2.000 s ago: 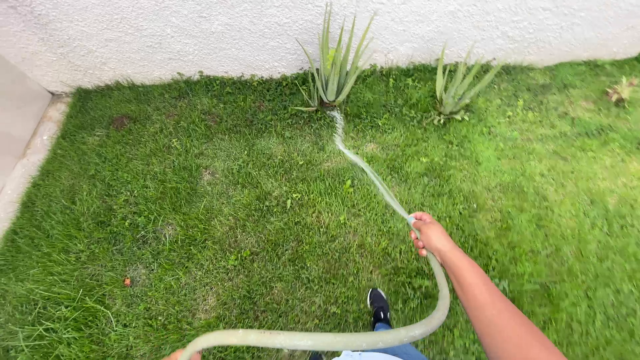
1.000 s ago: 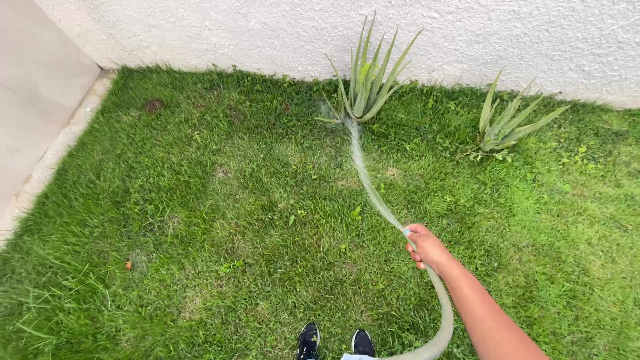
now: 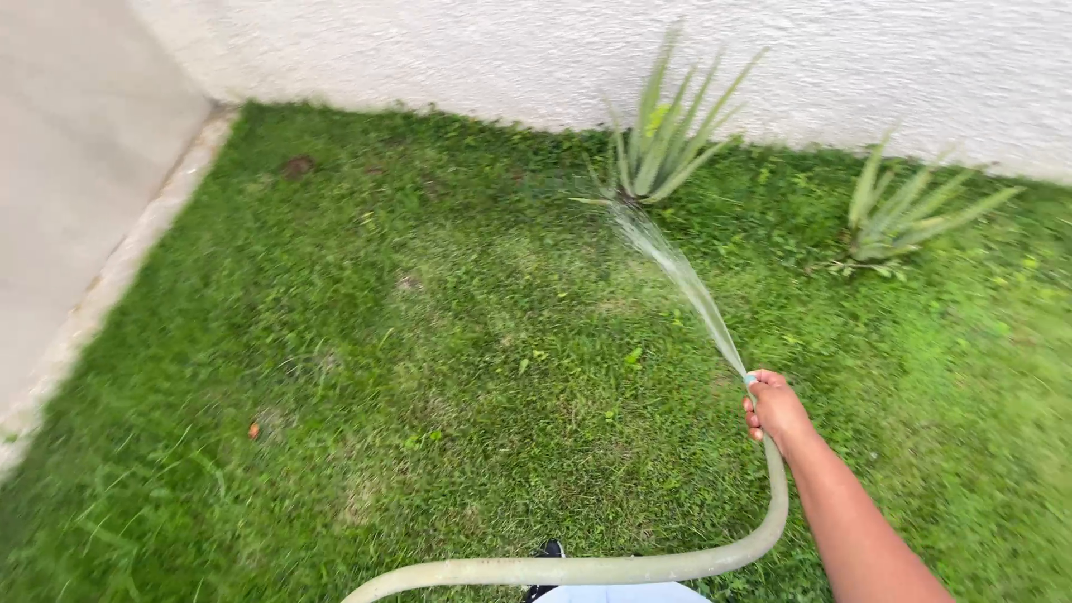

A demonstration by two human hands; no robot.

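My right hand is closed around the end of a pale green garden hose, its thumb at the mouth. A spreading stream of water leaves the hose and falls at the base of the larger aloe plant, which grows against the wall. To the right stands a smaller aloe plant. From my right hand the hose curves down and runs left across the bottom of the view, past its lower edge. My left hand is out of view.
A white textured wall runs along the back and meets a smooth grey wall at the left, with a concrete edging at its foot. Grass covers the ground. Part of a black shoe shows below, behind the hose.
The view has shifted left, bringing more of the left wall in. The water has spread from a narrow stream into a wider fan. The left fingers seen two seconds ago at the bottom edge are gone from view.
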